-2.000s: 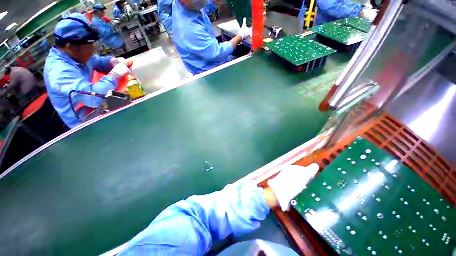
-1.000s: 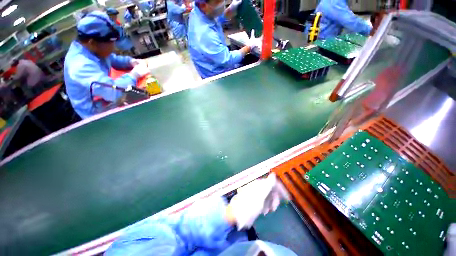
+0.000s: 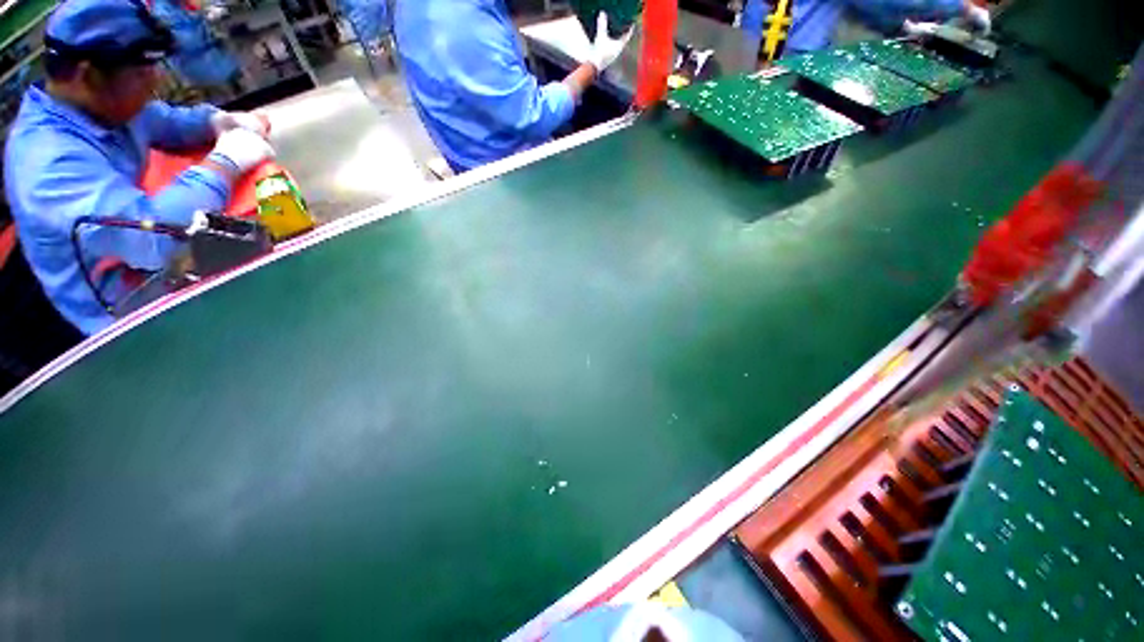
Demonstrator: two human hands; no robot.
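Observation:
A large green printed circuit board (image 3: 1044,533) with white and silver spots is at the lower right, cut off by the frame's edge. It lies over the orange-brown slotted tray (image 3: 828,527). Dark pin-like parts stick out under its left edge above the slots. Neither of my hands is in view. A bit of light blue cloth (image 3: 646,623) shows at the bottom edge.
The wide green conveyor belt (image 3: 502,376) crosses the view, with boards (image 3: 765,119) on its far part. A blurred clear guard and red post (image 3: 1035,232) stand at right. Two coworkers in blue (image 3: 94,188) sit across the belt. A dark teal mat (image 3: 734,596) borders the tray.
My left gloved hand, earlier at the board's left edge and then off it, has left the picture. The view has shifted, so the near board appears further right and lower.

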